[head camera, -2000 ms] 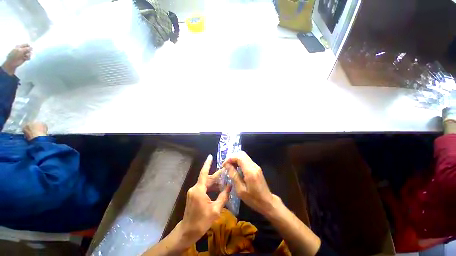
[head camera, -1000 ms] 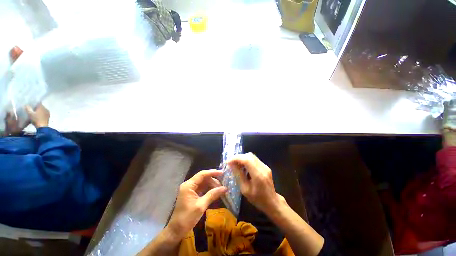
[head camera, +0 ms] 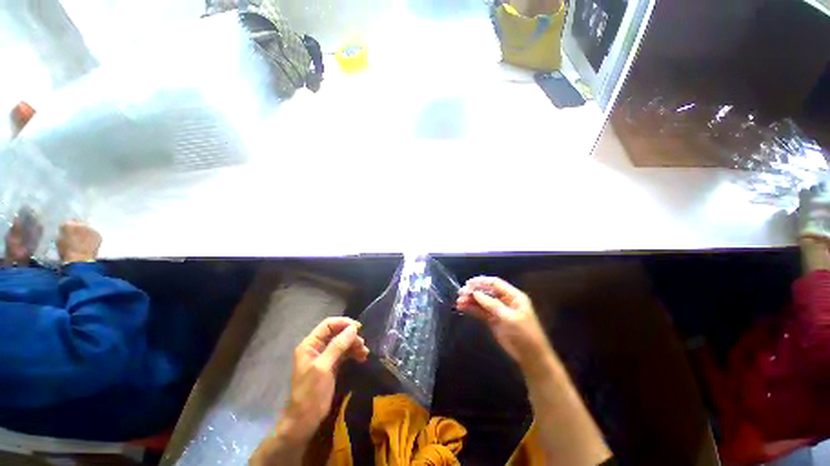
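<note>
A clear, shiny plastic tray with a grid of small pockets (head camera: 414, 332) hangs over the lap, its far end at the table edge, inside or against a thin clear film; which one I cannot tell. My left hand (head camera: 320, 359) pinches the film's left edge between thumb and fingers, left of the tray. My right hand (head camera: 499, 309) pinches the film's right edge, right of and a little above the left hand. The film stretches between both hands.
White table (head camera: 428, 200) ahead. Below it, a carton with film (head camera: 282, 355) at left and a dark carton (head camera: 610, 355) at right. Translucent tray stack (head camera: 205, 141) and a blue-sleeved person (head camera: 73, 319) at left. Printed carton (head camera: 719, 82), crumpled film (head camera: 783, 164) and a red-sleeved person (head camera: 774, 364) at right.
My hands have moved apart, left hand leftward and right hand rightward, spreading the film; before, they were close together on the narrow plastic. The blue-sleeved person's hands have shifted.
</note>
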